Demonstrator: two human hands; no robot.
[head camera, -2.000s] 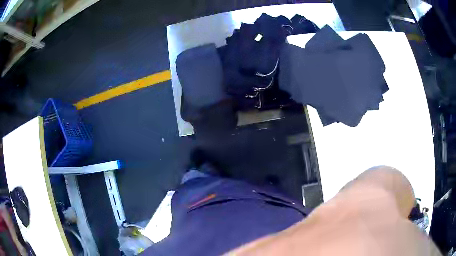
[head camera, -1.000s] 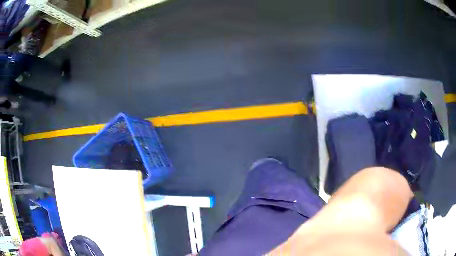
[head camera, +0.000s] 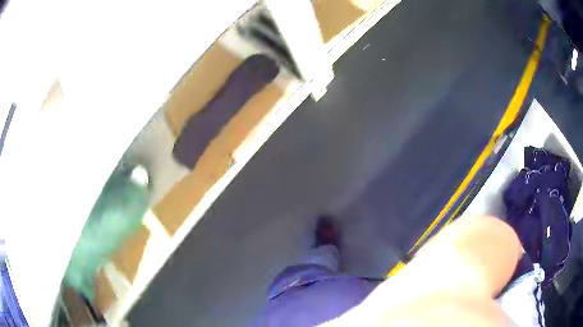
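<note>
A pile of black sewn bag parts (head camera: 543, 211) with thin pale lines lies on a white board (head camera: 532, 124) at the right edge. A bare arm (head camera: 447, 268), large and blurred, crosses the lower right close to the camera and covers part of the board. No fingers show on it, and I cannot tell which arm it is. Neither of my hands can be made out. Pale blue and white cloth (head camera: 527, 297) shows beside the arm.
A long rack or table with a pale rim (head camera: 211, 191) curves along the left. A long dark piece (head camera: 224, 112) lies on its brown surface. A blurred green shape (head camera: 108, 223) is beside it. The dark floor (head camera: 377, 134) has a yellow line (head camera: 495, 137). My dark-clothed leg (head camera: 319, 300) is below.
The view has swung left, away from the sewing table and blue crate, to the aisle and the rack. The board with black parts has shifted to the right edge. The arm stays low in view.
</note>
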